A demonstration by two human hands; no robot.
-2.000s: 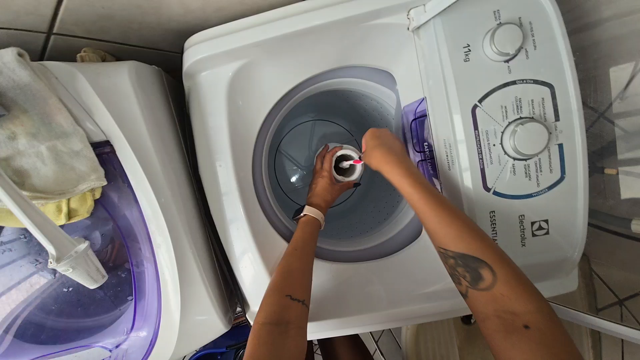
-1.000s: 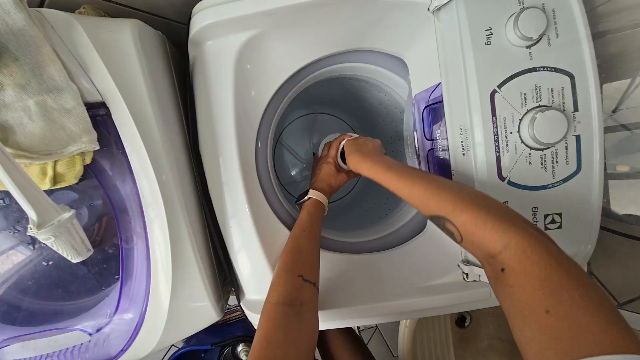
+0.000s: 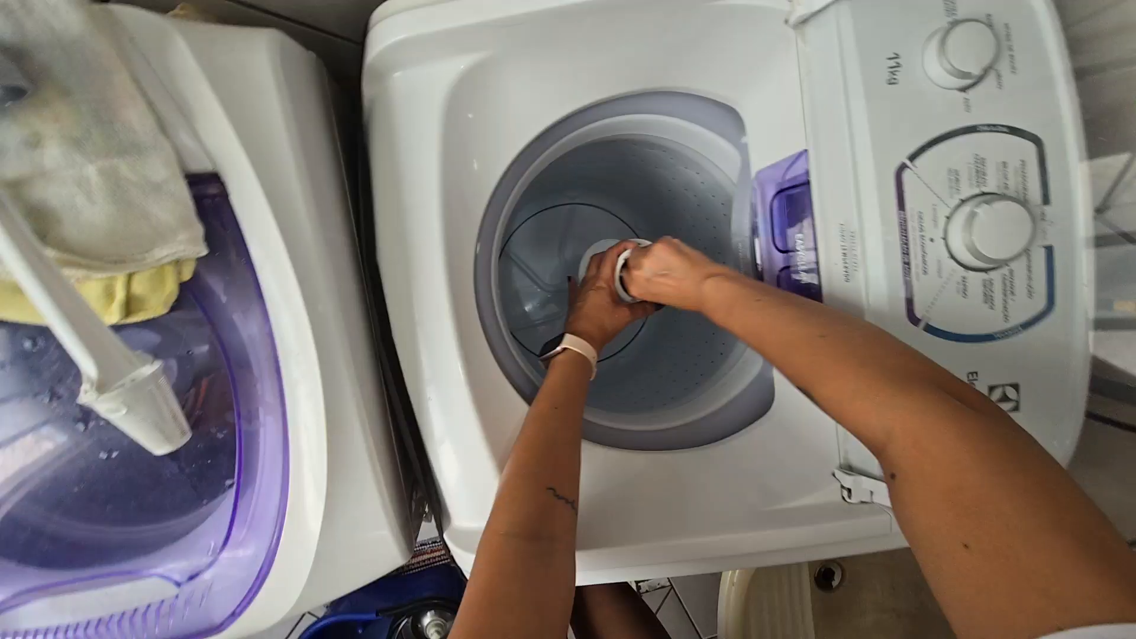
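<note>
Over the open drum point(image 3: 674, 355) of a white top-load washing machine point(image 3: 710, 506), my left hand point(image 3: 608, 297) is wrapped around a white cylindrical part point(image 3: 596, 255), seemingly the top of the agitator column. My right hand point(image 3: 666, 273) is at the mouth of that part, its fingers over or inside the rim. Whether it holds something there is hidden by the fingers. A watch with a light band point(image 3: 579, 349) is on my left wrist. The purple dispenser point(image 3: 786, 226) lies just beyond my right hand, beside the drum opening.
The control panel with knobs point(image 3: 990, 231) runs along the right. At left stands another machine with a purple translucent lid point(image 3: 257, 444), bearing a whitish cloth point(image 3: 106, 169), a yellow cloth point(image 3: 133, 293) and a white brush-like tool point(image 3: 133, 399). Blue objects point(image 3: 390, 595) lie below, between the machines.
Two seconds ago my right fingers held a small pink-and-white item at the white part's open mouth. Now my right hand covers that mouth and the item is out of sight.
</note>
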